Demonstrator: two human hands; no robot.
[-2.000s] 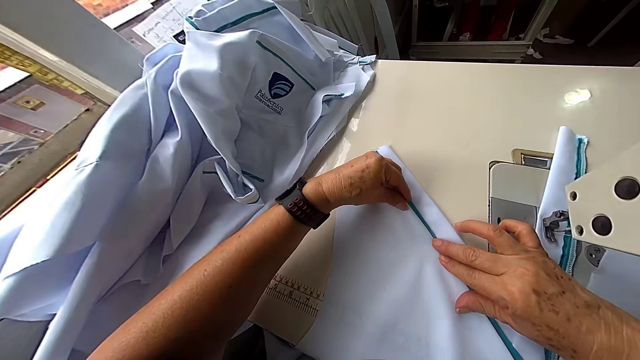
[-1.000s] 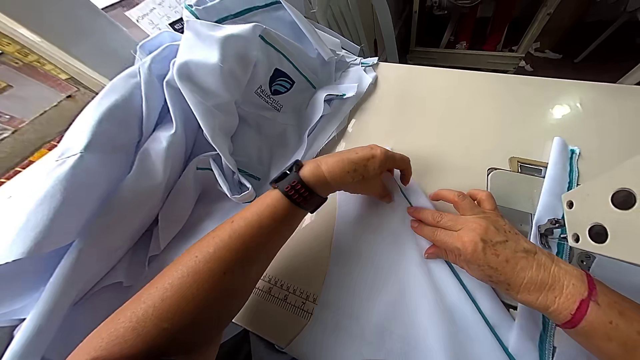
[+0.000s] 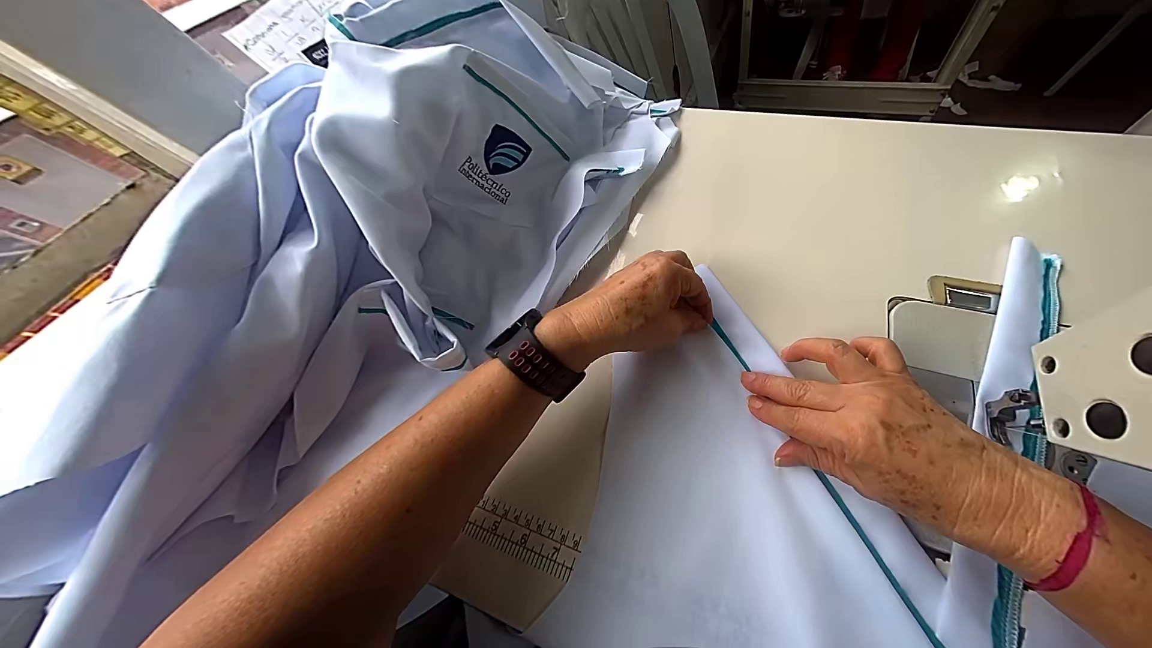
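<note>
A white fabric panel with a thin teal piping line lies on the sewing machine table, its right edge folded along the piping. My left hand pinches the panel's upper corner at the top of the piping. Just to the right, my right hand rests over the folded edge, fingertips on the piping, thumb tucked lower. Beside that hand, a narrow white strip with a teal stitched edge runs under the presser foot of the sewing machine. The palm sides of both hands are hidden.
A heap of white garment pieces with teal trim and an embroidered crest covers the left side. A printed ruler scale shows on the table below my left forearm. Chair parts and a metal frame stand behind the table.
Between one second ago and now, my left hand has stayed at the panel's top corner, with small shifts of its fingers. My right hand remains on the folded edge.
</note>
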